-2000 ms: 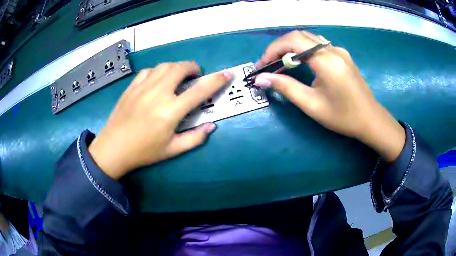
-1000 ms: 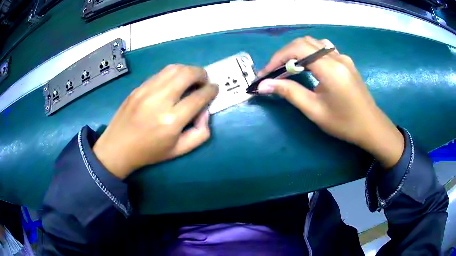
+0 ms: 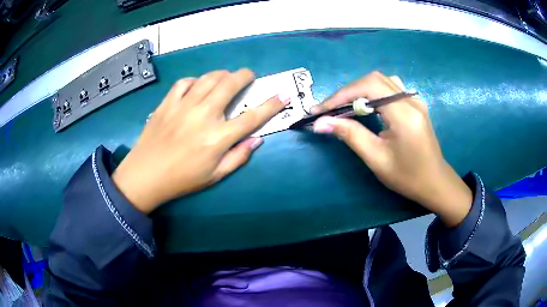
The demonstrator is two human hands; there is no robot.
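A silver-white fixture plate (image 3: 277, 125) lies slanted on the green surface, its left part hidden under my left hand. My left hand (image 3: 195, 132) rests over it, index fingertip on the plate's face near a nest and thumb at its near edge. My right hand (image 3: 387, 132) holds dark tweezers (image 3: 342, 111) with a pale band, like a pen. The tweezer tips are at the plate's near right edge; whether they touch it I cannot tell. A small whitish cover (image 3: 396, 83) shows on a right-hand finger.
A grey waiting fixture (image 3: 105, 84) with several nests lies at upper left, touching the white band (image 3: 240, 37). Another dark fixture (image 3: 135, 3) is cut off at the top edge. Part of one more (image 3: 8, 73) shows at the far left.
My right hand and the tweezers have moved down towards the near edge. My left index finger has stretched out again over the plate. The fixture at the top has moved right and up.
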